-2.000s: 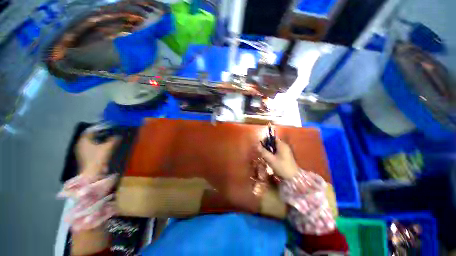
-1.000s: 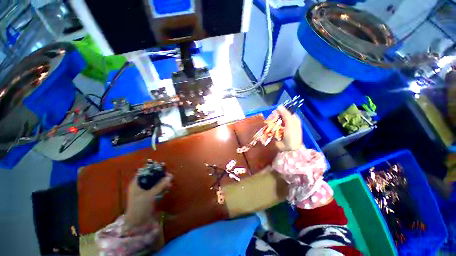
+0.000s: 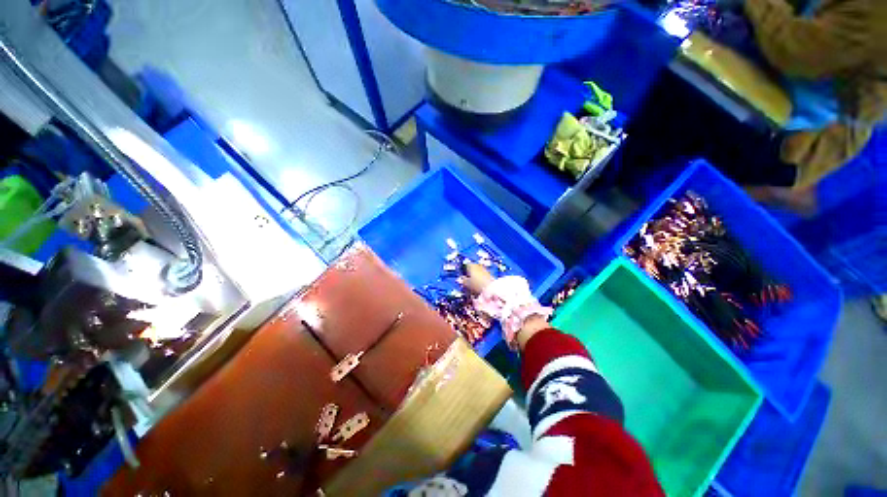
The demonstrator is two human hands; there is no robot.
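Observation:
My right hand (image 3: pixel 478 278) reaches into the shallow blue bin (image 3: pixel 413 218) beside the mat. Black wires with copper-coloured terminals (image 3: pixel 465 318) lie in the bin around and below the fingers. The fingers are small in view and partly hidden, so whether they still grip any wires cannot be told. Several loose terminal pieces (image 3: pixel 346 366) lie on the reddish-brown mat (image 3: pixel 238 393). My left hand is out of the picture.
A green bin (image 3: pixel 647 388) stands right of my forearm. Beyond it is a blue bin (image 3: pixel 812 340) of copper-ended black wires. The lit press (image 3: pixel 92 291) is at left, a bowl feeder (image 3: pixel 496 39) at top. Another person's brown sleeve (image 3: pixel 827 39) shows top right.
The view has swung right. My right hand has moved from above the mat's right edge, where it held a bundle of wires, into the blue bin. My left hand has left the picture.

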